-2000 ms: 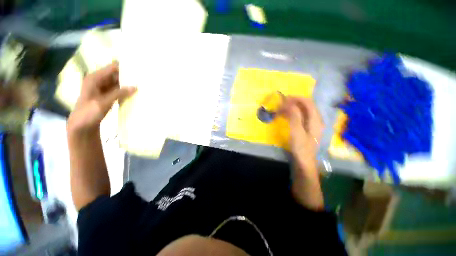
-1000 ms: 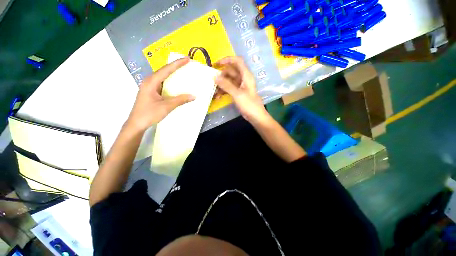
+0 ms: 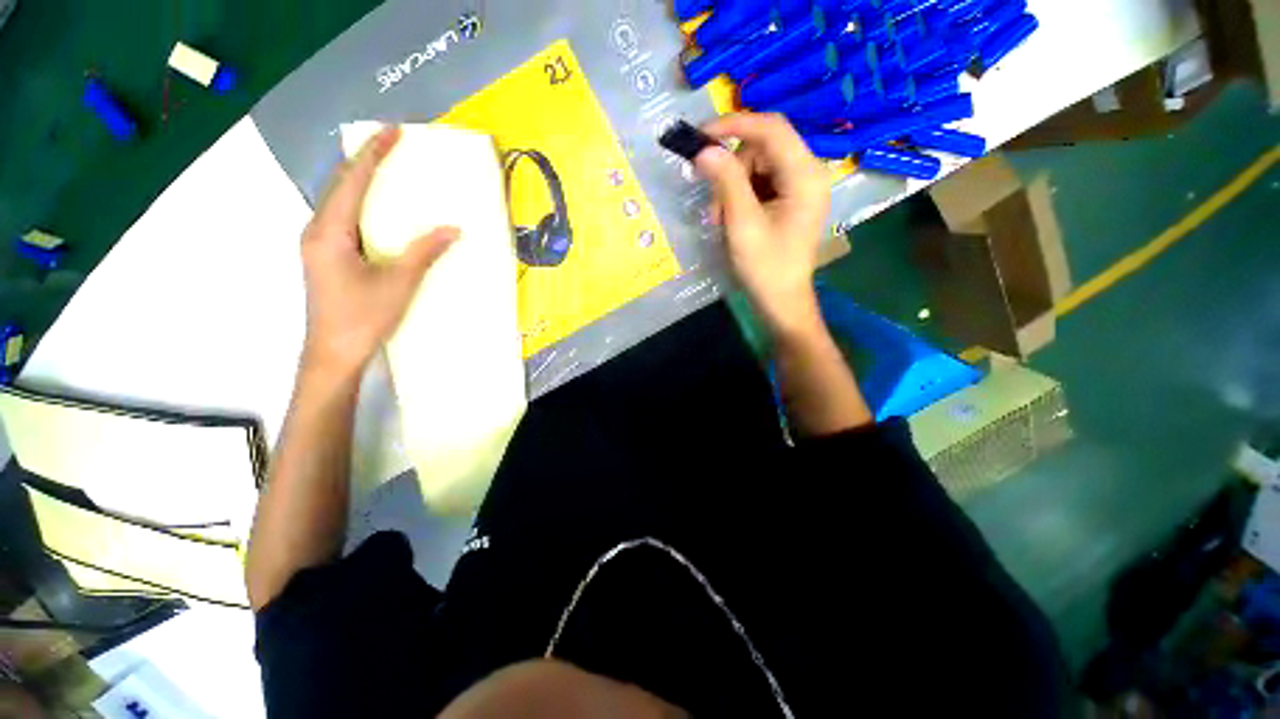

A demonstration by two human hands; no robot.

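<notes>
My left hand (image 3: 358,260) grips a long pale yellow adhesive sheet (image 3: 456,323) by its upper left part, thumb on top. The sheet hangs over the table's front edge toward my lap. My right hand (image 3: 769,190) is to the right of the sheet, apart from it, and pinches a small black piece (image 3: 684,138) between thumb and fingers. Under both hands lies the grey and yellow printed sheet (image 3: 604,211) with a printed headphone picture.
A heap of blue cylinders (image 3: 856,70) lies at the upper right. Cream sheets with black edges (image 3: 134,464) are stacked at the left. Blue cells with cream patches (image 3: 197,65) lie on the green surface. Cardboard boxes (image 3: 990,253) and a blue bag (image 3: 877,351) are at the right.
My right hand has moved away from the sheet to the right and now shows a small black piece. My left hand has moved left with the sheet, uncovering the headphone print.
</notes>
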